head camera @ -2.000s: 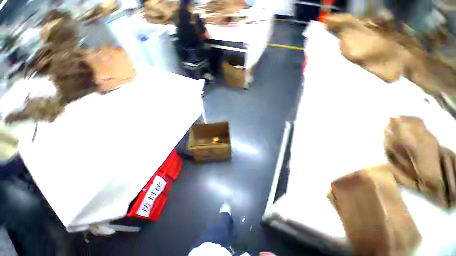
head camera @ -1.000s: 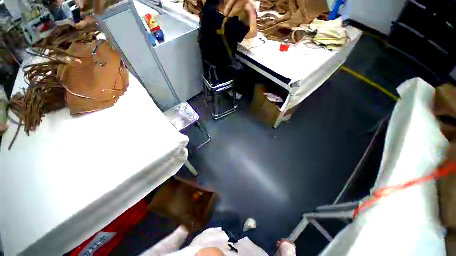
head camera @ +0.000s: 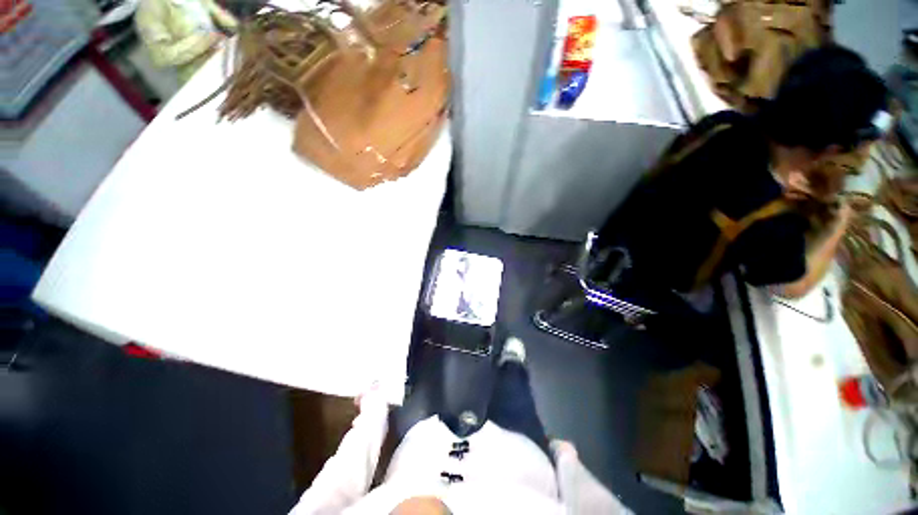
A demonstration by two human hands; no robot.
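My left hand (head camera: pixel 370 393) is small and blurred at the near right corner of the white table (head camera: pixel 242 262); its fingers cannot be made out. My right hand (head camera: pixel 563 451) is low beside my body, mostly hidden at the end of its sleeve. No held object shows at either hand. Brown bag panels (head camera: pixel 377 126) lie layered at the table's far end, with thin straps or cords over them. Loose brown strap strips (head camera: pixel 264 65) are heaped to their left.
A small stool (head camera: pixel 466 288) stands in front of my legs. A seated person (head camera: pixel 684 201) in black works at the right table (head camera: pixel 805 402), which holds brown pieces. A grey cabinet (head camera: pixel 564 176) stands ahead. Cardboard boxes (head camera: pixel 669 417) are on the floor. Another person (head camera: pixel 179 35) is at far left.
The view has turned left and moved forward. The stool, panels and seated person are now closer, and the right-hand table with the red tie has left the view.
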